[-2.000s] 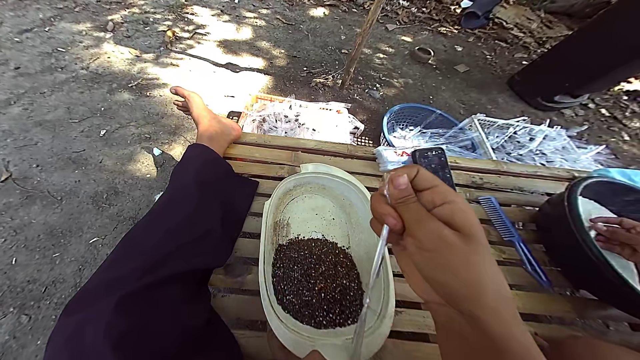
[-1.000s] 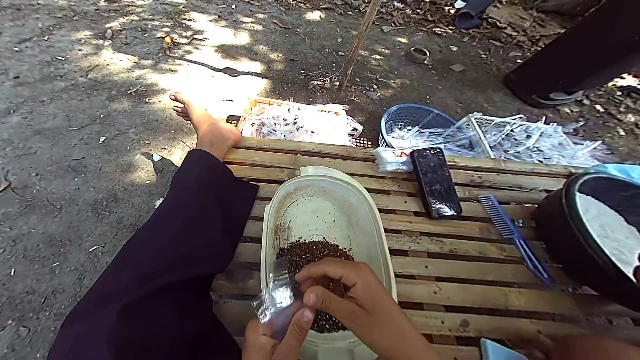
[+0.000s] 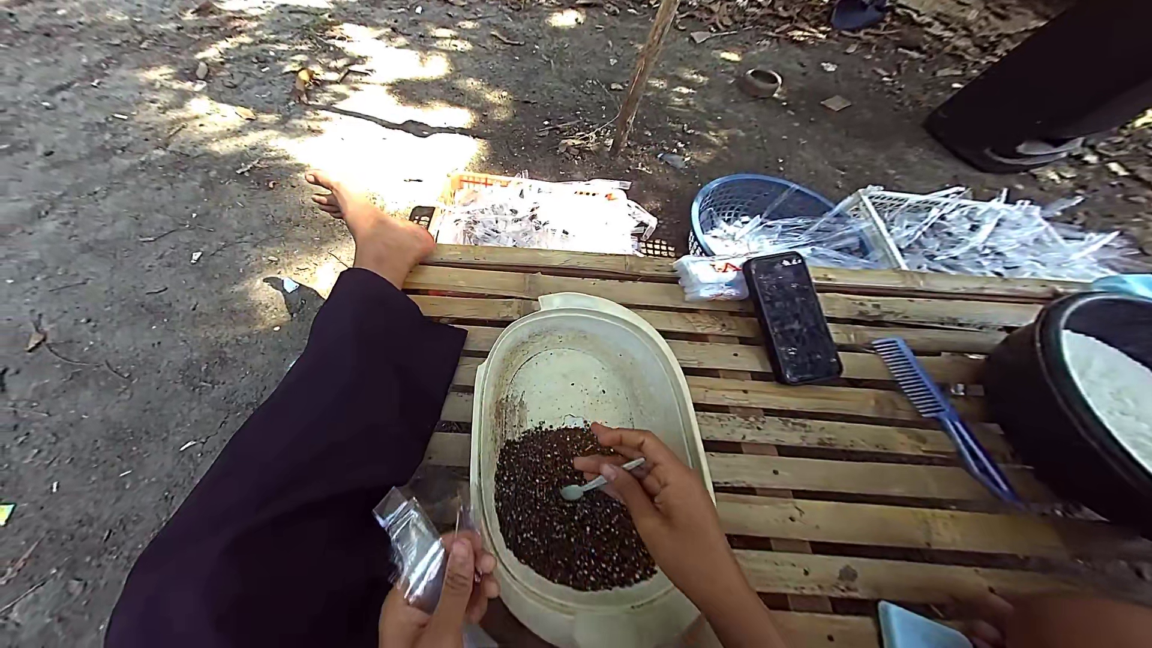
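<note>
My right hand [image 3: 661,504] holds a small pale plastic spoon [image 3: 601,481] by its handle, its bowl over dark granular material [image 3: 558,531] that looks like seeds or peppercorns. The granules lie in the near part of an oval cream plastic tub [image 3: 688,405]. At the tub's lower left, my left hand [image 3: 450,589] grips clear plastic bags [image 3: 416,544]. A smartphone [image 3: 792,317] with a dark screen lies beyond the tub to the right, against a folded pack of white plastic [image 3: 711,277]. A blue comb [image 3: 940,409] is to the right of the phone.
The tub stands on a bamboo slat bench [image 3: 864,513]. At right are a black bucket of white powder [image 3: 1035,396] and another person's blurred hand [image 3: 999,619] near a light-blue object [image 3: 918,627]. Beyond the bench stand an orange basket [image 3: 468,180], a blue basket [image 3: 760,184] and a white crate [image 3: 877,225].
My right hand has moved from the plastic in my left hand to over the granules, where the spoon now shows. Two seconds ago it held up a long clear plastic strip in front of the phone.
</note>
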